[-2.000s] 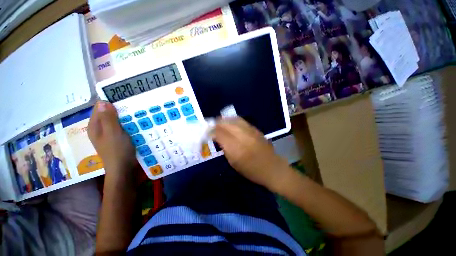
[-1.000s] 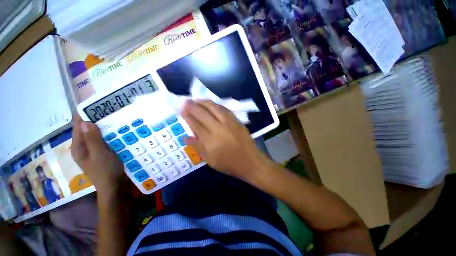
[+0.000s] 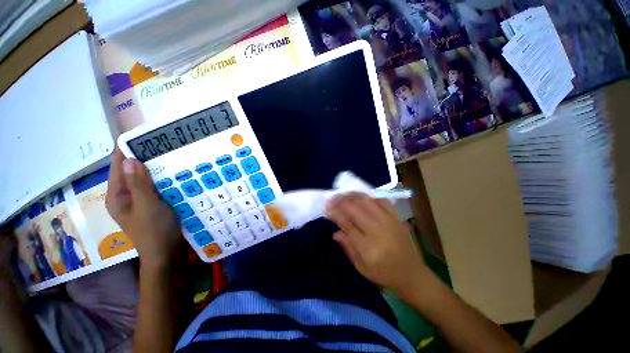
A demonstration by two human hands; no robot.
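Observation:
A white calculator with a writing tablet point(image 3: 321, 127) is tilted in front of me, face up. Its grey display shows 2020-01-01 and a 3, above blue, white and orange keys. My left hand point(image 3: 141, 203) grips its left edge, thumb on the front and the other fingers hidden behind. My right hand point(image 3: 369, 234) holds a crumpled white cloth or tissue point(image 3: 304, 205) at the lower edge, over the corner between the keys and the black screen.
Stacked white units point(image 3: 173, 27) stand behind the calculator, with another white panel point(image 3: 48, 131) at the left. Printed poster sheets point(image 3: 442, 76) cover the bench. Paper slips point(image 3: 539, 62) lie at the upper right. A brown carton point(image 3: 476, 234) with packed white units point(image 3: 566, 193) stands at the right.
My right hand and the cloth have moved from the middle of the calculator down and right to its lower edge. The black screen is now uncovered. My left hand still grips the left edge.

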